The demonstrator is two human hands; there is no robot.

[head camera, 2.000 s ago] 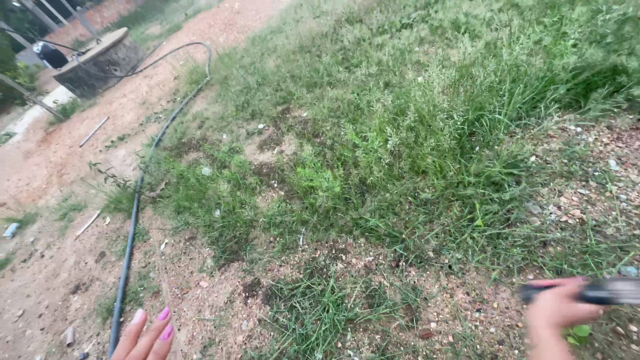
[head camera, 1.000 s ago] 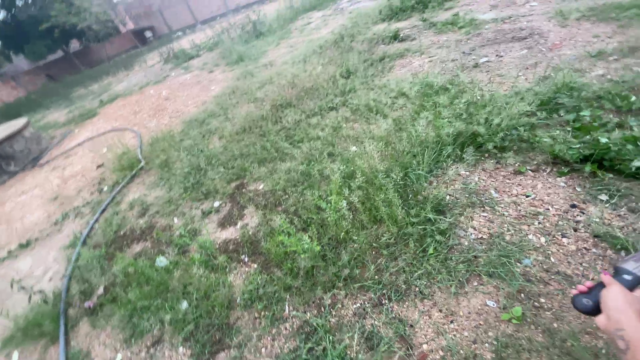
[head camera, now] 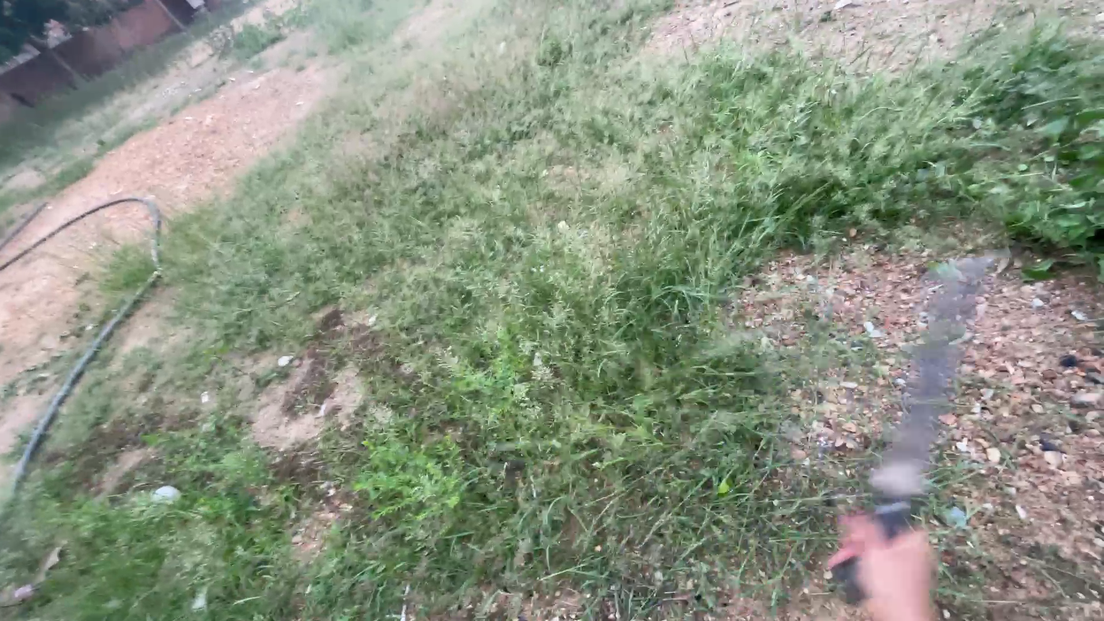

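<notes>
My right hand [head camera: 888, 561], blurred at the lower right, is closed around the dark handle of a long-bladed tool. Its broad grey blade [head camera: 936, 371], perhaps a machete's, points up and away over gravelly soil; motion blur hides its exact shape. Left of the blade grows a thick patch of green grass and weeds [head camera: 604, 336], upright and uncut-looking in the middle of the view. Whether the blade touches any stems cannot be told. My left hand is out of the frame.
A dark hose [head camera: 78, 366] curves over the ground on the left. Pebbly soil [head camera: 1035, 414] lies at the right, with leafy plants [head camera: 1069, 172] above it. Reddish bare earth [head camera: 207, 129] and a wall [head camera: 95, 52] are at the upper left.
My left hand, seen at the bottom two seconds ago, has left the view. The tool in my right hand now shows its blade pointing up the frame. The view has shifted.
</notes>
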